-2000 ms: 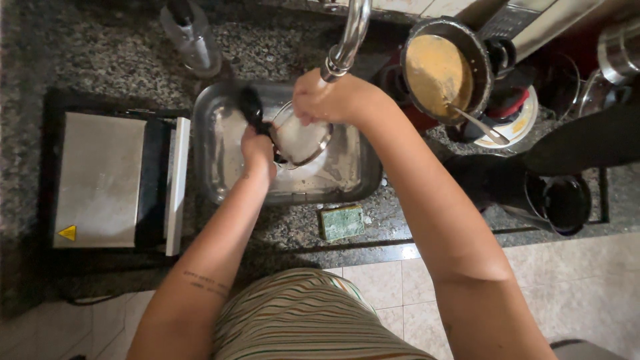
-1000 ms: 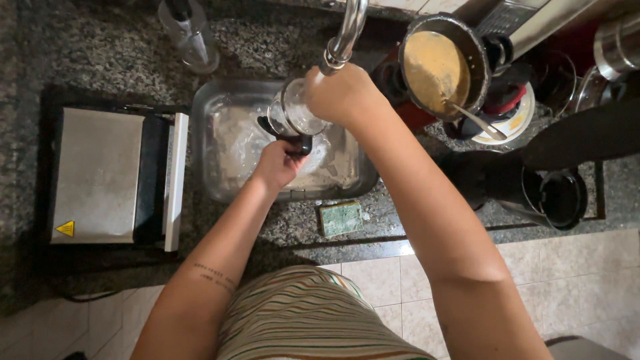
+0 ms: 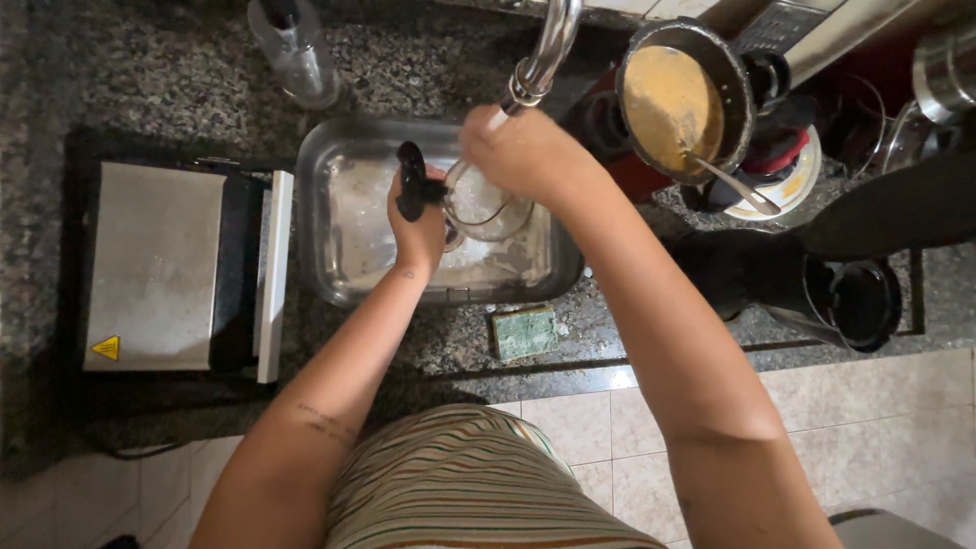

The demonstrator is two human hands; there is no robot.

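Over a metal sink basin, my left hand holds a glass coffee carafe by its black handle. The carafe's round glass body lies to the right of that hand, under the chrome faucet. My right hand is at the faucet's mouth and the carafe's upper edge; its fingers are blurred, and whether they grip anything cannot be told. A green scouring sponge lies on the counter in front of the basin.
An electric grill stands at left, a clear bottle behind the basin. At right are a pot of tan liquid with a spoon, a soiled plate and a black coffee maker. The granite counter's front edge runs near my body.
The carafe has turned in my left hand: its black handle now points left, where one second ago it was toward the lower part of the glass. My right hand stays by the faucet.
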